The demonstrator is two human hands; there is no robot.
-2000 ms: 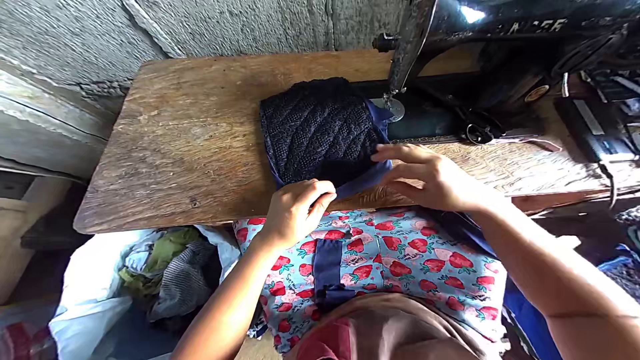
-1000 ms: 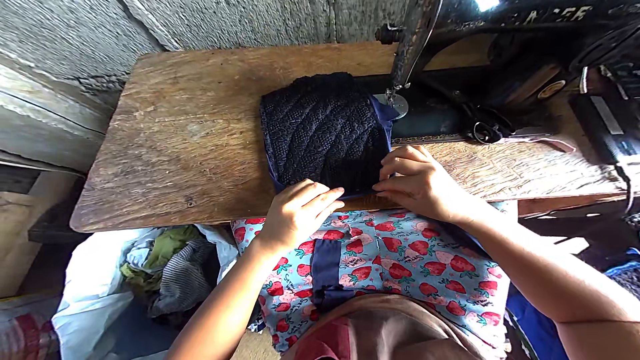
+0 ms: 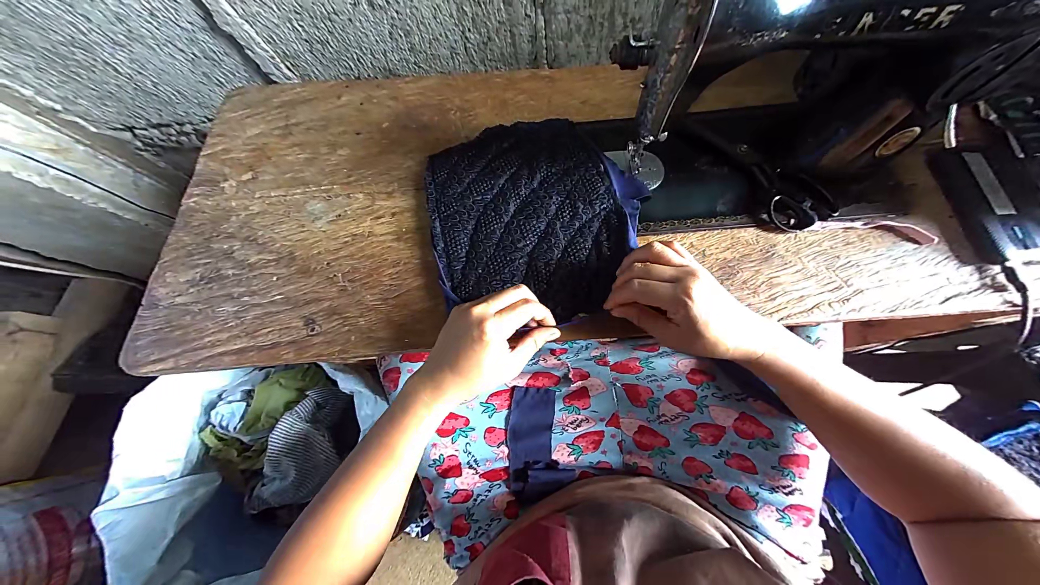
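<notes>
A black quilted lace fabric piece [image 3: 528, 211] with blue edging lies flat on the wooden sewing table, just left of the machine's presser foot [image 3: 638, 154]. My left hand [image 3: 491, 341] pinches its lower edge near the table's front. At the lower right corner of the same piece, my right hand [image 3: 678, 301] grips the edge between thumb and bent fingers. The black sewing machine [image 3: 780, 49] stands at the upper right. Strawberry-print cloth [image 3: 682, 422] covers my lap, with a dark blue strip [image 3: 530, 431] lying on it.
Black-handled scissors [image 3: 792, 207] rest on the machine bed, right of the needle. A black box-like object [image 3: 979, 203] is at the table's right end. Below the table's left side stands a white bag [image 3: 154, 479] with cloth scraps. A rough grey wall [image 3: 422, 36] rises behind.
My right hand has moved from the side of the black piece down to its lower right corner. The lower edge now shows between my two hands.
</notes>
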